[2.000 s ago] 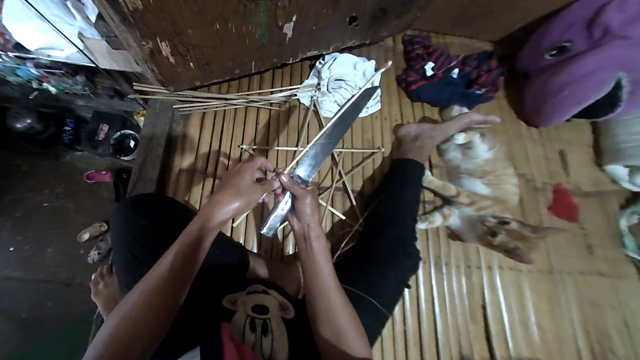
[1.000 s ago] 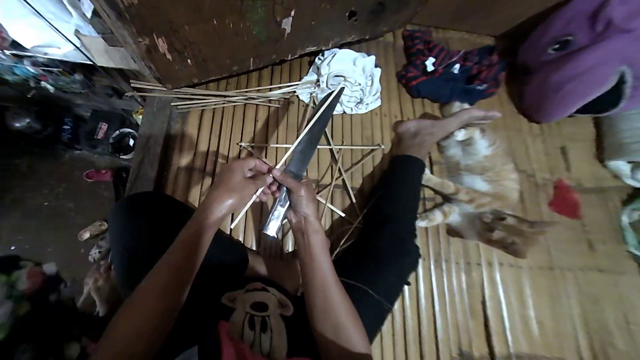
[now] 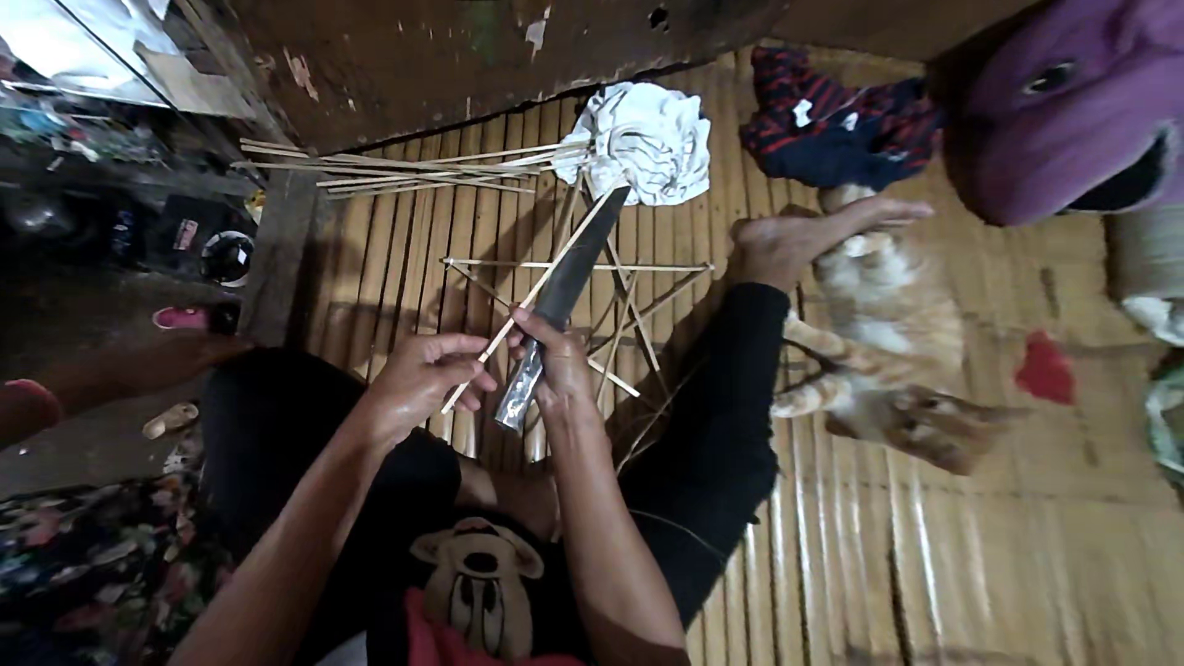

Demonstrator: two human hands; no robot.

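Observation:
My right hand [image 3: 555, 361] grips a long knife [image 3: 583, 264] near its shiny, wrapped handle, the blade pointing away from me. Along the blade's left side lies a thin bamboo stick [image 3: 555, 268], its near end between the fingers of my left hand [image 3: 421, 379]; my right thumb also rests against it. Beneath the knife, on the slatted floor, is a star-shaped frame of thin sticks [image 3: 666, 296]. Farther off, a bundle of bamboo sticks [image 3: 416, 169] reaches a crumpled white cloth [image 3: 652, 143].
An orange and white cat [image 3: 888, 324] lies by my foot at the right. Beyond it are a dark red and blue cloth [image 3: 837, 120] and a purple plush head [image 3: 1064, 111]. Another person's arm [image 3: 139, 379] and floral clothing [image 3: 92, 555] are at the left. A wooden panel [image 3: 462, 55] stands behind.
My left hand has moved down and left, away from my right hand, along with the stick's near end. The knife has tilted more upright since the first frame. Another person's arm has come into view at the left.

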